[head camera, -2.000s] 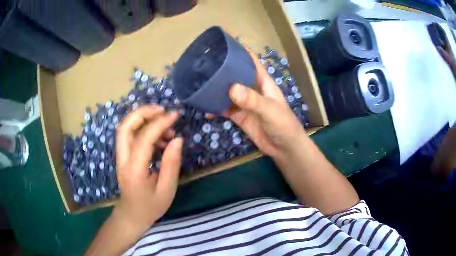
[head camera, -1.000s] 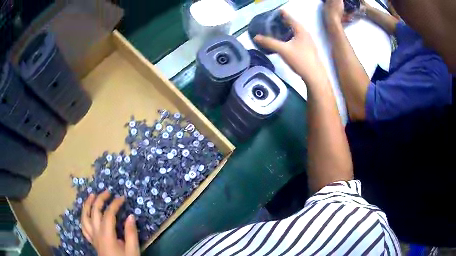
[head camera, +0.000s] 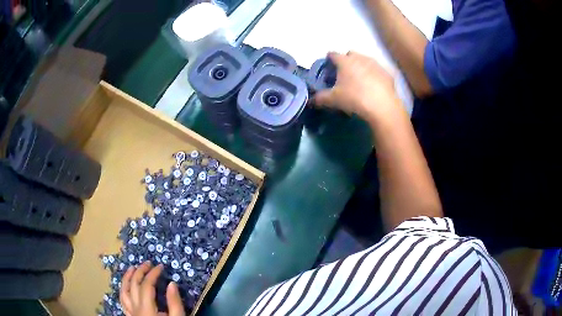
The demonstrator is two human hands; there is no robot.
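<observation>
My right hand (head camera: 360,85) is beside the stacked housings, thumb and fingers around a dark grey housing (head camera: 321,74) that it partly hides. My left hand (head camera: 148,291) is at the bottom edge of the picture, its fingers curled into a pile of small dark inserts with pale round ends (head camera: 185,210). Whether it pinches an insert is hidden. The inserts lie in a shallow cardboard box (head camera: 179,131). Two stacks of housings, one at the left (head camera: 220,73) and one nearer (head camera: 272,99), stand outside the box, with another housing top (head camera: 271,60) behind them.
Ribbed housing columns (head camera: 46,207) lie along the box's left side. A white-topped tub (head camera: 200,22) stands beyond the stacks. A white sheet (head camera: 302,31) lies at the back on the green bench (head camera: 289,203). Another person's arm (head camera: 400,43) and blue sleeve reach in at the right.
My right hand has carried the housing from over the box to beside the stacks. Since a second ago it sits nearer me, off the white sheet. The view has turned right; my left hand stays in the pile.
</observation>
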